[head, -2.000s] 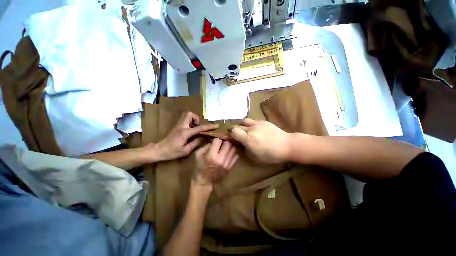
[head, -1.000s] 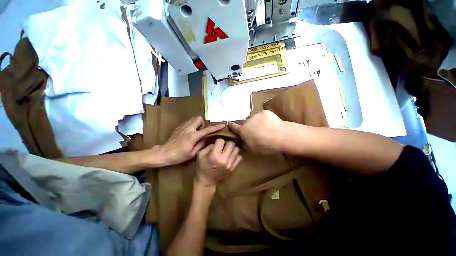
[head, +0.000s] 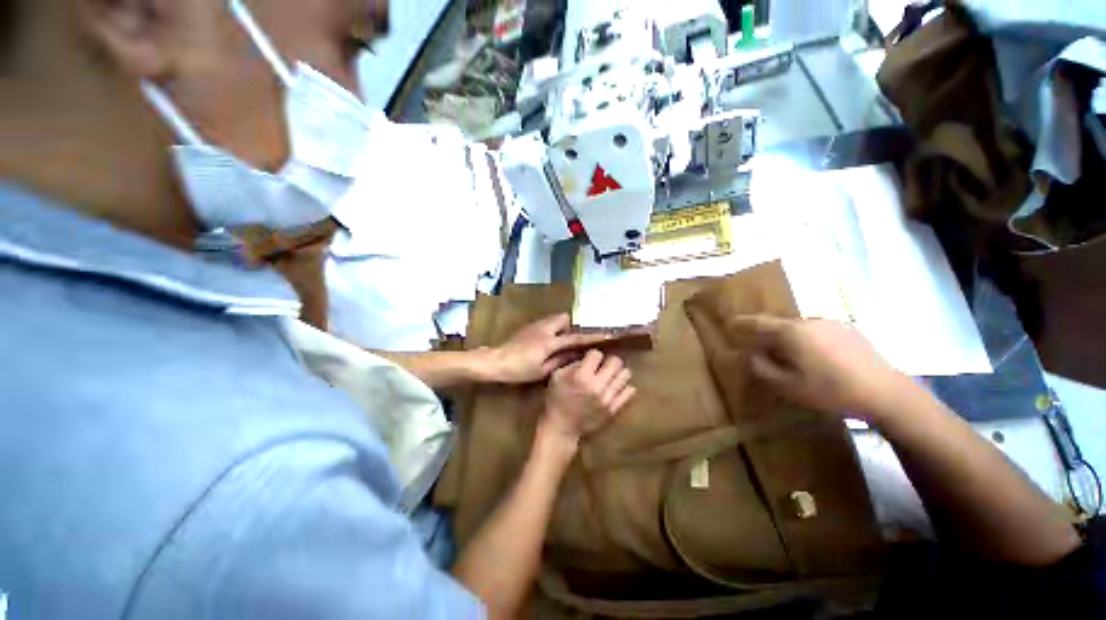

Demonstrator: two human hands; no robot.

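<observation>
The large brown bag panel [head: 643,412] lies below the machine head, its notched top edge on the white bed. A small reddish-brown strip [head: 625,340] lies at the notch. Another person's two hands [head: 588,394] press and hold it from the left. My right hand [head: 794,357] is at the panel's upper right, index finger extended and other fingers partly curled, with nothing seen in it. Whether it touches the cloth is unclear. A rounded pocket [head: 728,515] with pale tabs shows lower down. My left hand is not in view.
A masked person in a blue shirt [head: 267,448] leans in close at left. The white machine head [head: 600,182] stands above a yellow frame [head: 691,236]. White sheets [head: 418,230] lie behind the person. Brown pieces [head: 958,115] are piled at right, with a dark looped tool [head: 1070,454] below.
My right hand has left the small strip and moved right. The view has shifted, bringing the other person's masked head and shoulder into the left side.
</observation>
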